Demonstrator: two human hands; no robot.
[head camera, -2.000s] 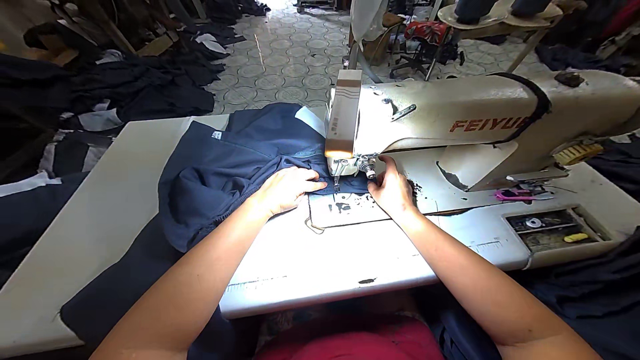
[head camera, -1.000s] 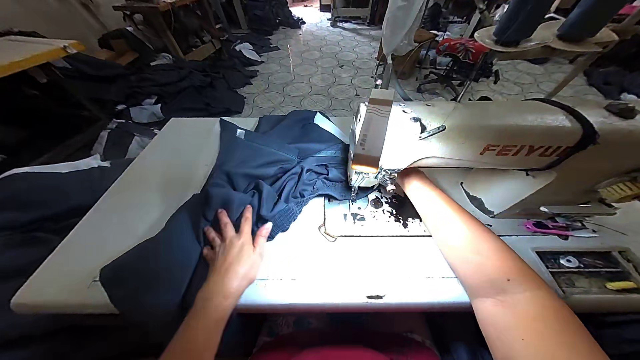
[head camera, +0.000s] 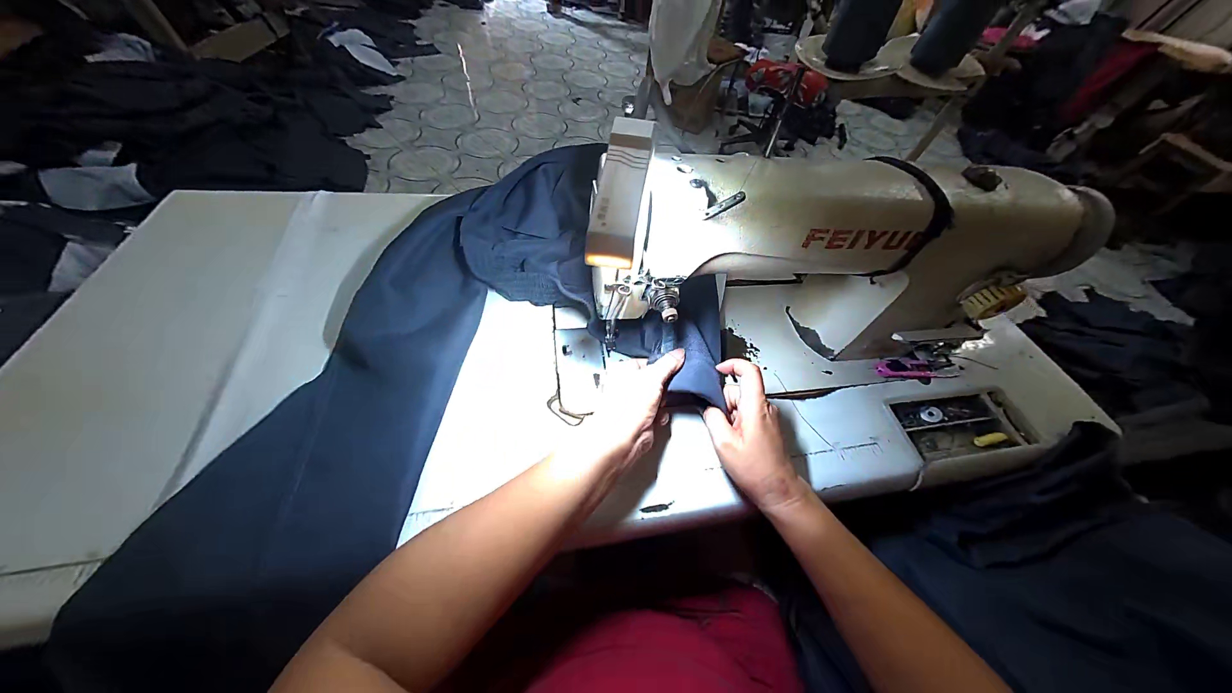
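A dark navy garment (head camera: 371, 385) with a gathered elastic band lies over the left part of the sewing table and runs under the head of a Feiyue sewing machine (head camera: 770, 217). Part of the fabric comes out right of the needle area toward me. My left hand (head camera: 630, 404) pinches this part at its left side, thumb on top, just in front of the presser foot. At its lower right corner, my right hand (head camera: 746, 423) grips the edge between thumb and fingers. The fingertips beneath the cloth are hidden.
A pink thread snipper (head camera: 914, 370) lies by the machine's base. Right of it, a recessed tray (head camera: 1006, 409) holds a bobbin and a yellow item. Thread cones (head camera: 857, 34) stand behind the machine. Dark fabric heaps (head camera: 241, 125) cover the floor at the left; more dark cloth (head camera: 1078, 539) hangs at the lower right.
My left hand has moved right from the garment's left part to the fabric by the needle. My right hand has come back from behind the machine head. The garment has shifted, with part now right of the needle.
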